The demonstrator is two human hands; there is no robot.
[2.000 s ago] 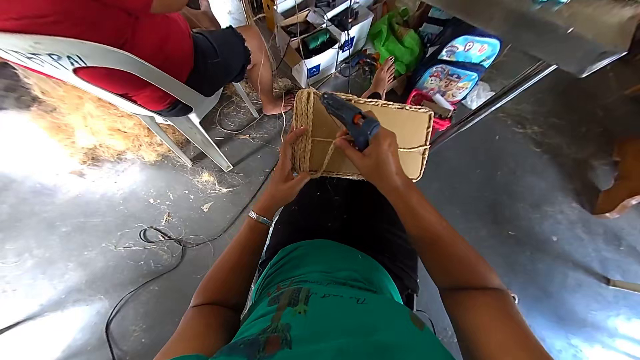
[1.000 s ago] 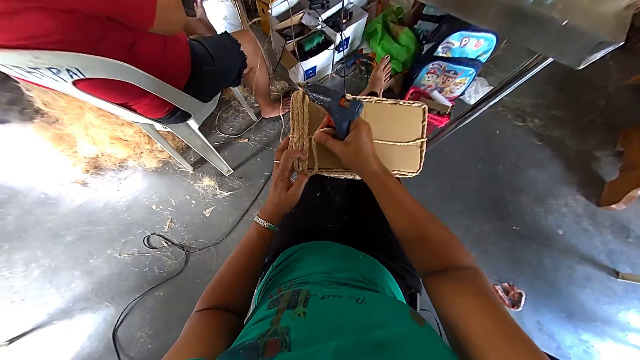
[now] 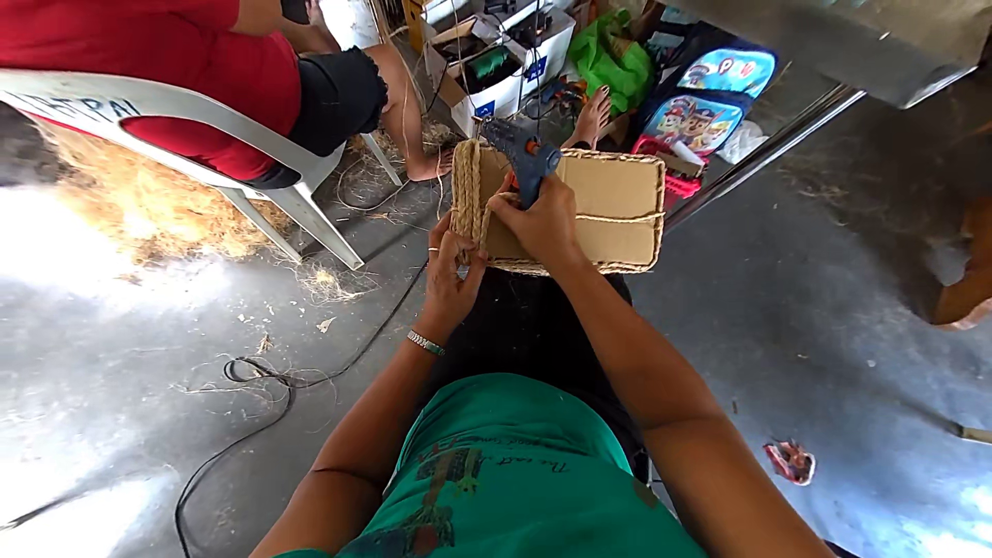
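A cardboard box panel (image 3: 620,186) lies over my lap, edged with braided natural-fiber cord. Side by side at its left end run several rows of the braid (image 3: 466,190). My right hand (image 3: 546,225) grips a dark blue glue gun (image 3: 527,155), its nozzle toward the upper left above the panel; thumb and finger also touch a strand of the braid. At the panel's lower left corner, my left hand (image 3: 453,267) pinches the braid near its edge. A single cord (image 3: 620,219) crosses the right part of the panel.
A person in red sits on a white plastic chair (image 3: 194,108) at the left, beside loose fiber (image 3: 155,201). Boxes (image 3: 496,85), a green plastic bag (image 3: 612,66) and a backpack (image 3: 697,93) stand ahead. A black cable (image 3: 291,384) crosses the floor; a metal table leg (image 3: 767,155) slants at right.
My left hand has moved down along the braid to the panel's lower left corner. The right hand, still holding the glue gun, has shifted left over the panel since the oldest frame.
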